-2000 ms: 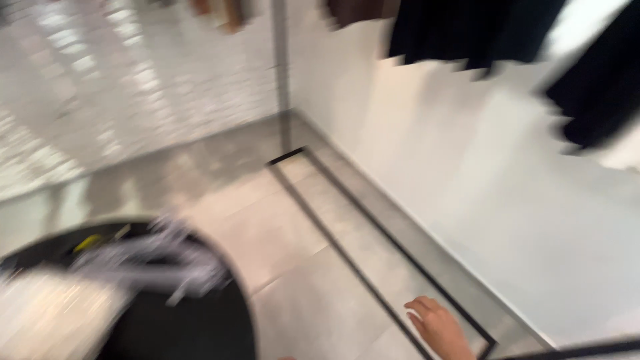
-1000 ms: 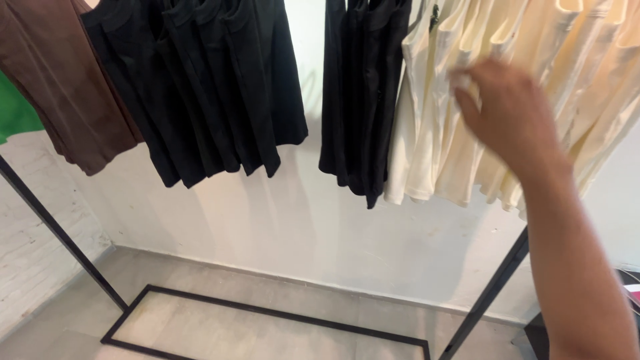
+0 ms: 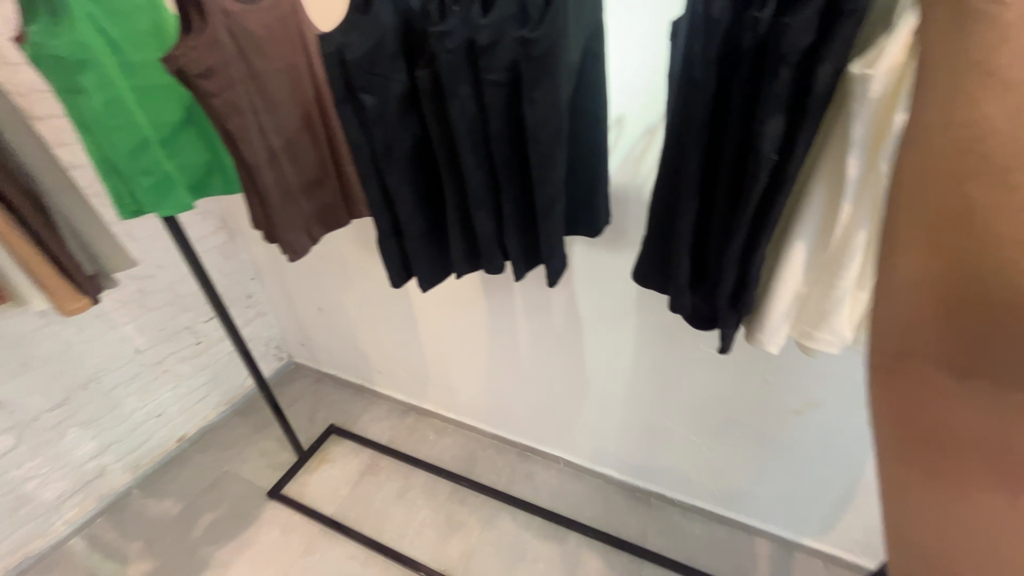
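Note:
A bare forearm, the right one by its place in view, runs up the right edge close to the camera; the hand at its end is out of frame. Beside it hang cream garments (image 3: pixel 828 240), partly covered by the arm. Left of these is a bunch of black garments (image 3: pixel 728 176), and past a gap a second black group (image 3: pixel 480 144). Farther left hang a brown sleeveless top (image 3: pixel 276 120) and a green sleeveless top (image 3: pixel 128 104). My left hand does not show.
The rack's black metal upright (image 3: pixel 236 336) slants down to a rectangular base frame (image 3: pixel 512 500) on the grey floor (image 3: pixel 192 496). A white brick wall (image 3: pixel 96 400) meets a smooth pale wall (image 3: pixel 640 384) behind. More garments (image 3: pixel 56 216) hang at the far left.
My right hand, in front of the cream garments one second ago, has left the frame; only the forearm shows, larger and nearer. The view has swung left, bringing in more of the green top.

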